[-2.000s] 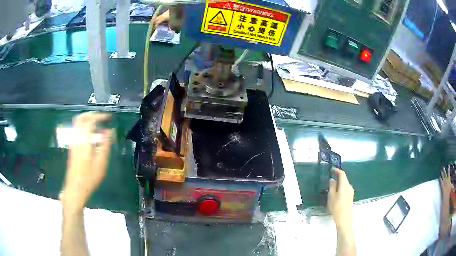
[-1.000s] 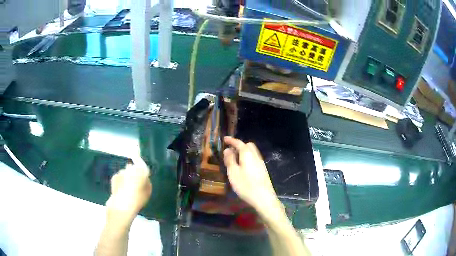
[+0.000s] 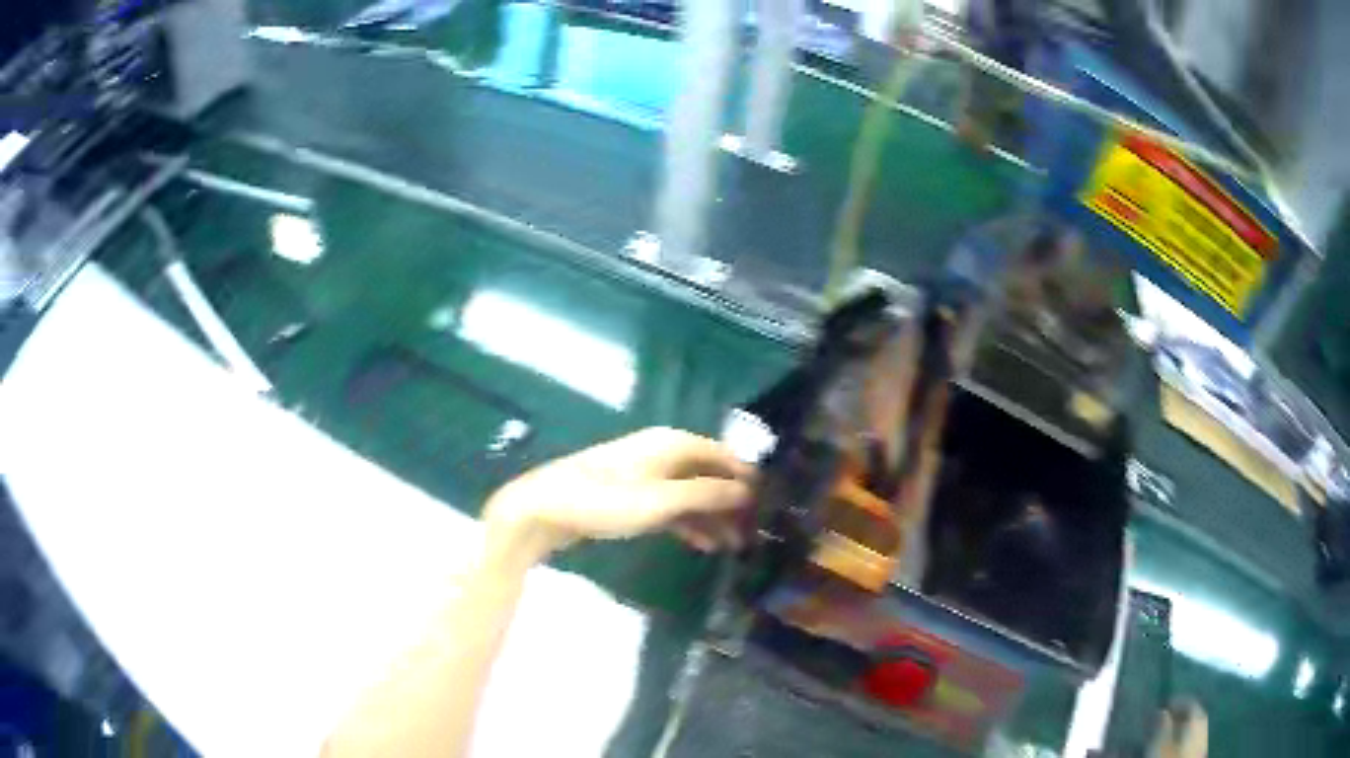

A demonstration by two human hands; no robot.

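Note:
The press base [image 3: 1022,548] has a black top and a large red button [image 3: 897,675] on its front. The orange-brown fixture [image 3: 859,536] stands on its left side, with black tape [image 3: 829,388] around it. My left hand [image 3: 652,486] is at the left side of the base, fingers bent beside the black tape; whether it holds anything is unclear. My right hand [image 3: 1180,733] shows only as a small blurred part at the lower right edge, by a dark phone frame [image 3: 1146,640]. The hot-press head [image 3: 1044,348] is blurred above the base.
The green conveyor belt [image 3: 400,282] runs behind and to both sides; a dark, blurred frame-like shape [image 3: 430,388] lies on it at the left. A white mat [image 3: 222,518] covers the near left. A warning label [image 3: 1180,222] and a yellowish hose [image 3: 863,178] stand beyond the fixture.
The view has swung left. My right hand has left the fixture for the right side of the base. My left hand has moved in against the base's left side.

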